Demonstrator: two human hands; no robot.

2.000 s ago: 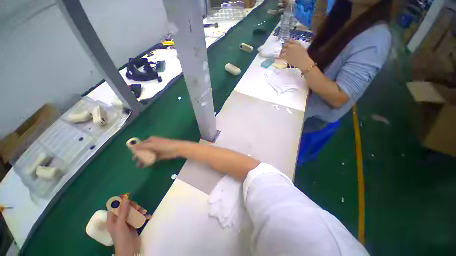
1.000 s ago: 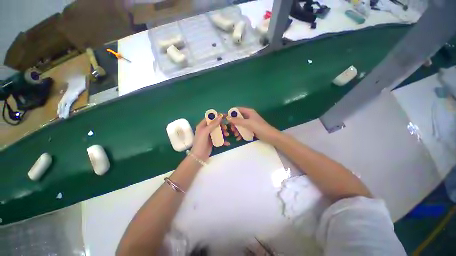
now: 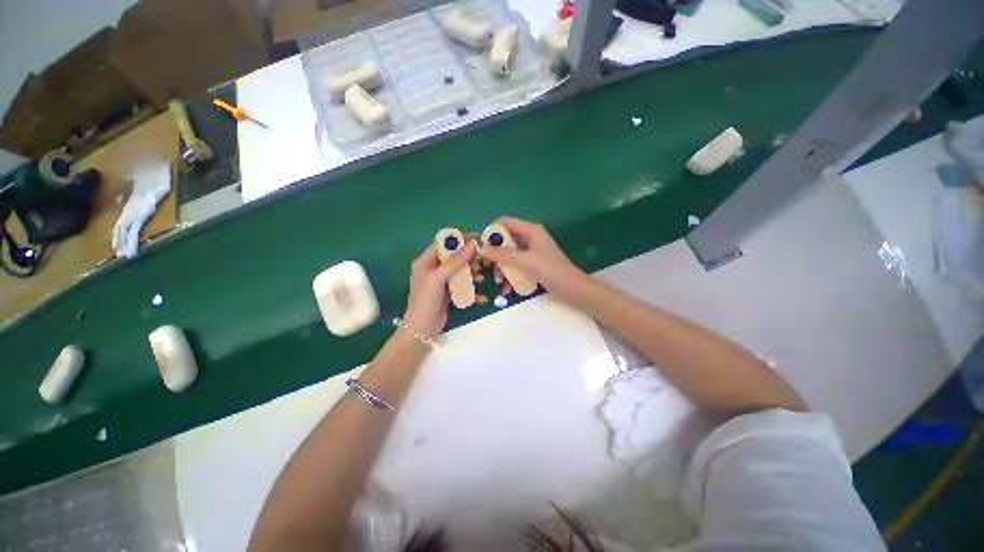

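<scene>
My left hand (image 3: 432,283) holds a cream oblong handheld unit (image 3: 463,289) with a dark round spot at its top end. My right hand (image 3: 529,259) holds a similar unit (image 3: 522,283), dark spot also at the top. The two units are side by side, a small gap between them, over the near edge of the green conveyor belt (image 3: 259,253). My fingertips nearly meet between the dark spots; whether they touch is unclear. A wide cream housing piece (image 3: 345,299) lies on the belt left of my left hand.
More cream units lie on the belt at left (image 3: 173,358) and right (image 3: 715,152). A clear blister tray (image 3: 415,76) with cream units is beyond the belt. A grey post (image 3: 798,129) stands at right. A white glove (image 3: 647,410) lies on the near bench (image 3: 486,431).
The wide piece and the left-hand units have moved left on the belt, and so has the right-hand unit. My hands keep holding both units together in front of me.
</scene>
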